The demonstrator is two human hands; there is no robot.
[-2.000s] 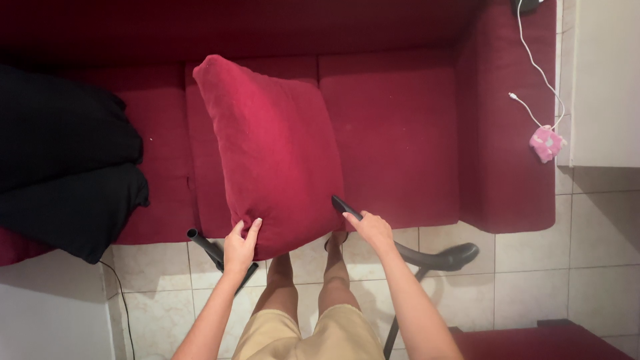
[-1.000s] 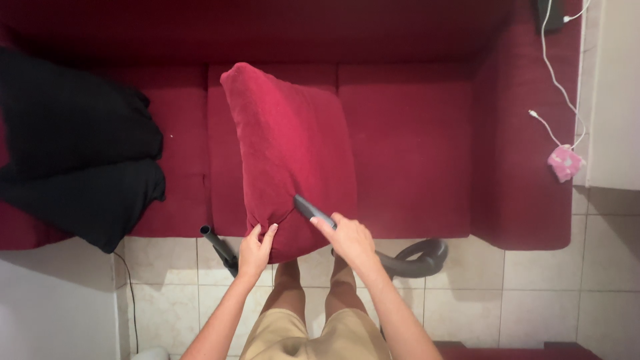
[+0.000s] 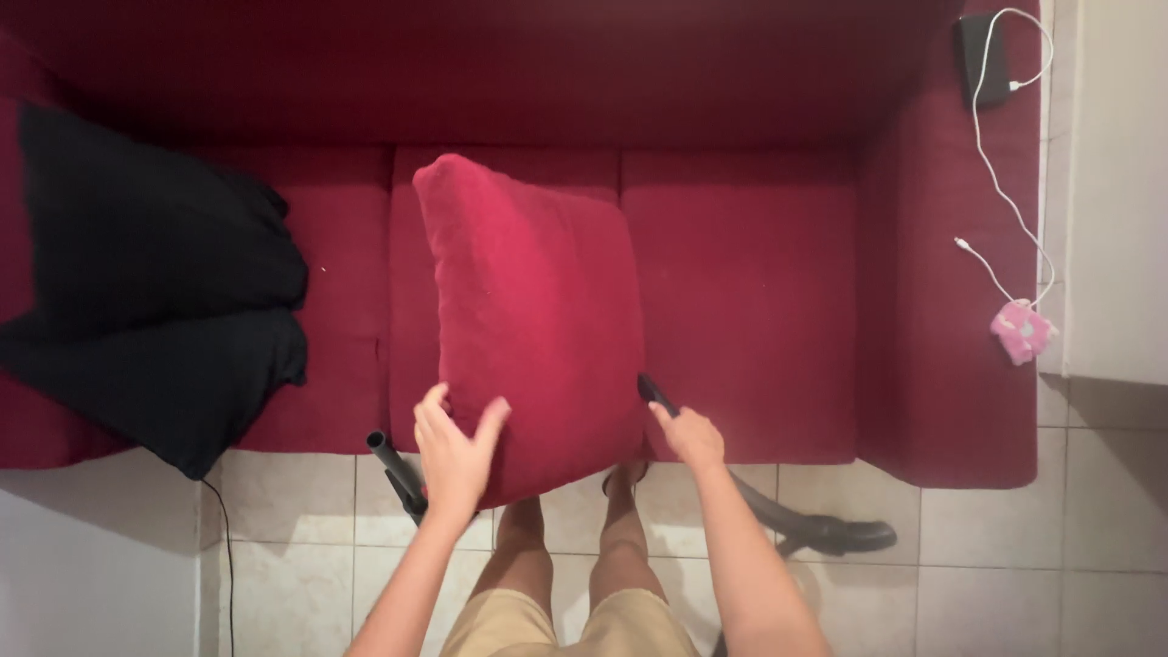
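A red cushion (image 3: 547,319) stands tilted on the middle seat of a dark red sofa (image 3: 739,301). My left hand (image 3: 458,452) is at the cushion's lower left edge, thumb and fingers apart; whether it grips the fabric is unclear. In my right hand (image 3: 691,433) is the dark end of a vacuum cleaner hose (image 3: 659,395), its tip at the cushion's right edge. The grey hose (image 3: 803,525) runs behind my right forearm over the floor. A black vacuum tube (image 3: 399,476) leans at the sofa's front, left of my left hand.
Black cushions (image 3: 164,237) lie on the sofa's left end. On the right armrest (image 3: 967,383) are a black device (image 3: 984,59), a white cable (image 3: 1004,196) and a pink plush item (image 3: 1022,331). A thin black cord (image 3: 229,557) hangs at the left, above the tiled floor (image 3: 985,529).
The hose end in my right hand lay over the cushion's face one second ago and is now at its right edge. My left thumb and fingers have spread wider.
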